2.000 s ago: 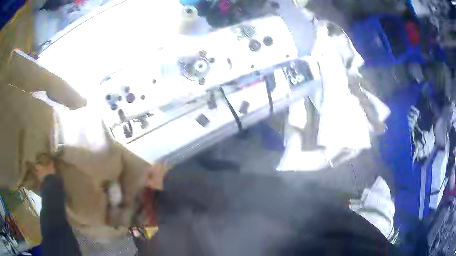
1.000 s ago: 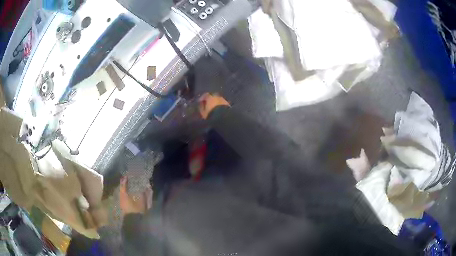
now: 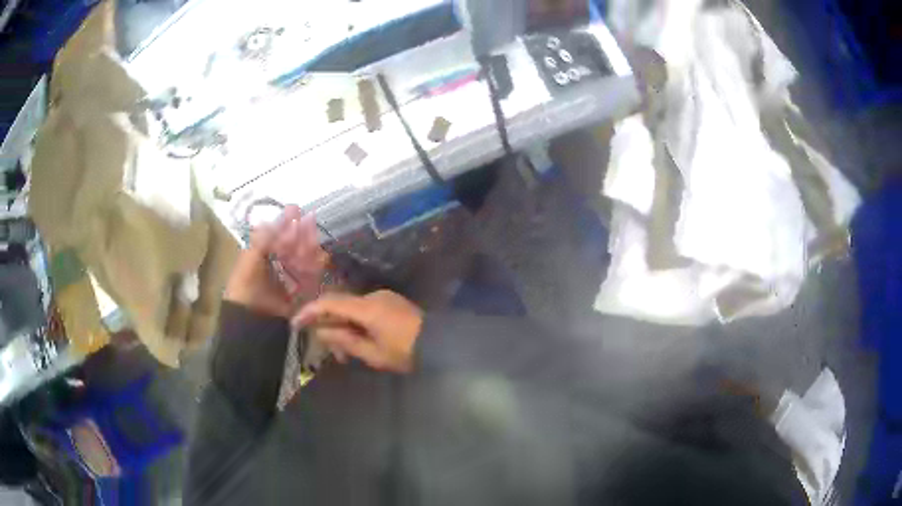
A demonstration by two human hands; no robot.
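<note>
My left hand (image 3: 282, 262) is at the front edge of the white machine table (image 3: 297, 163), near its left end. My right hand (image 3: 371, 326) is just below and to the right, fingers bent and pointing at the left hand. Blur hides whether either hand holds something thin. Tan garment panels (image 3: 89, 188) with white parts hang over the table's left end, beside my left hand. No cloth shows in my hands.
White and tan garment pieces (image 3: 737, 188) hang in a pile right of the table. Another white piece (image 3: 816, 425) is at the lower right. Blue bins (image 3: 880, 287) line the right edge. Dark straps cross the table front. A blue object (image 3: 119, 425) is lower left.
The view has turned, so table and cloth piles sit further right. My hands, apart a second ago, are now close together at the table edge. Two seconds ago they were at the tan panels.
</note>
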